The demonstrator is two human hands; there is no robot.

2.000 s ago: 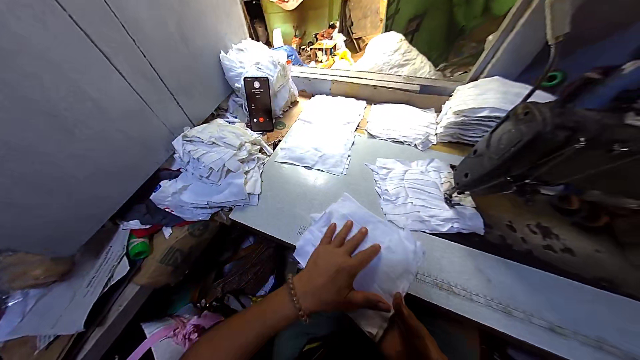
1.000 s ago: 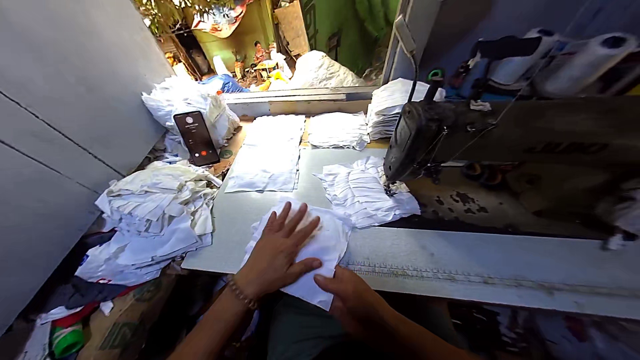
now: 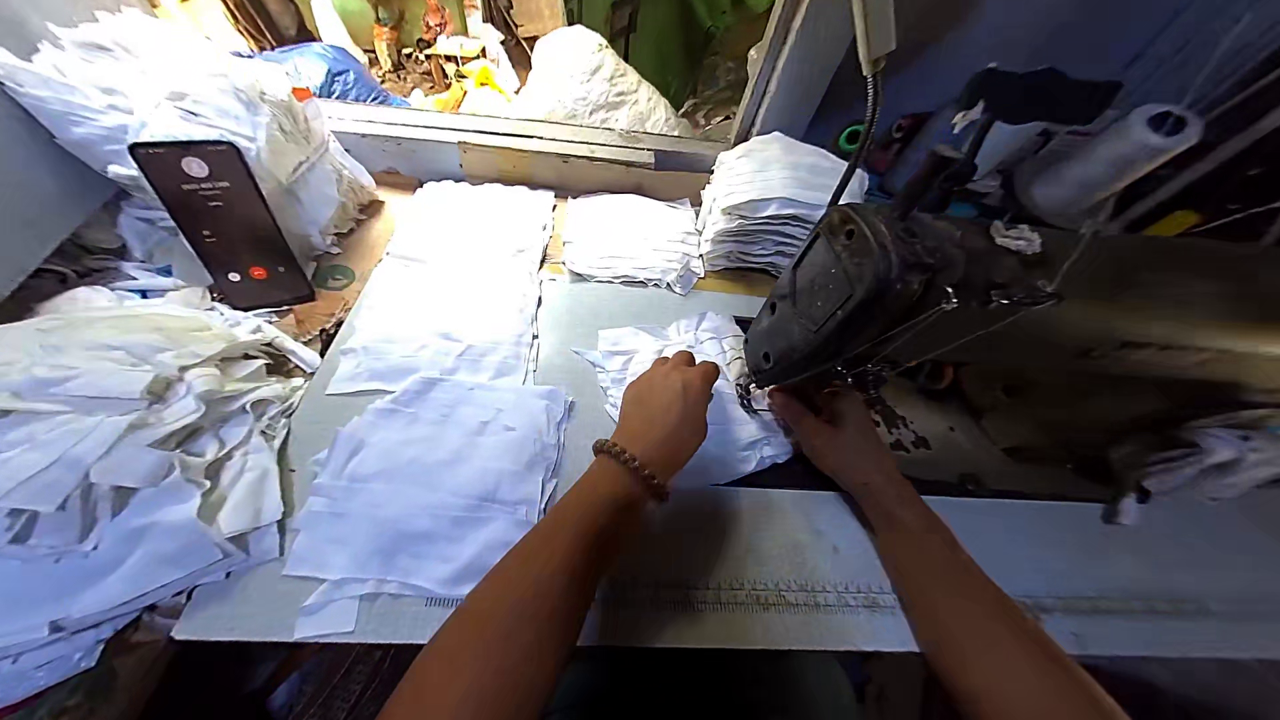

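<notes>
My left hand [image 3: 672, 418], with a beaded bracelet at the wrist, rests on a bunched white cloth piece [image 3: 650, 345] beside the sewing machine's needle; its fingers are curled down onto the fabric. At the cloth's right edge, close to the presser foot, is my right hand [image 3: 830, 430], its fingertips partly hidden beneath the head of the dark industrial sewing machine [image 3: 830, 290]. To the left of the hands a stack of white cloth pieces [image 3: 430, 490] lies on the grey table. Whether the right fingers pinch the cloth is unclear.
More white cloth stacks [image 3: 450, 280] [image 3: 630, 240] [image 3: 775, 205] stand along the back. A heap of white scraps [image 3: 130, 430] fills the left side, near an upright smartphone [image 3: 225, 225]. Behind the machine is a thread cone [image 3: 1110, 160]. A printed ruler scale [image 3: 760, 598] runs along the table's front.
Both hands have left the cloth stack at the table's front edge and moved to the cloth at the sewing machine. That stack now lies further left, in front of the long stack.
</notes>
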